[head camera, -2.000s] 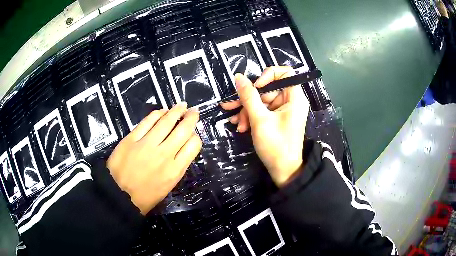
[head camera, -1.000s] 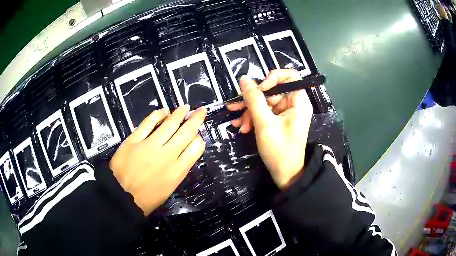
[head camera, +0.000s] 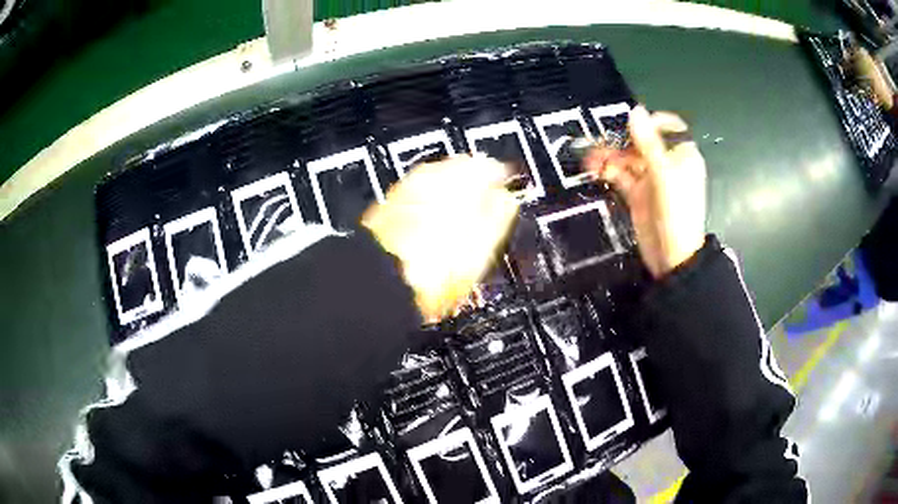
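A glossy black tray [head camera: 226, 138] holds rows of black panels with white frames. A sideways white-bordered panel [head camera: 583, 236] lies in the middle row, left of my right wrist. My left hand [head camera: 448, 231] is blurred and overexposed over the tray's middle; whether it holds anything cannot be told. My right hand [head camera: 665, 192] is at the tray's right edge, fingers bent around the dark tweezers [head camera: 677, 140], which are blurred; their tip is unclear near the upper row. The clear sheet cannot be made out.
A pale rail [head camera: 384, 37] with a post curves behind the tray. The green surface [head camera: 768, 167] extends to the right. Another black tray [head camera: 849, 108] and part of a person's hand [head camera: 871, 77] show at the upper right. A blue item [head camera: 837, 300] and a yellow floor line are at right.
The view has shifted, showing more of the tray's left and lower rows. My hands have moved apart, the right one to the tray's right edge. The sideways panel now shows clearly.
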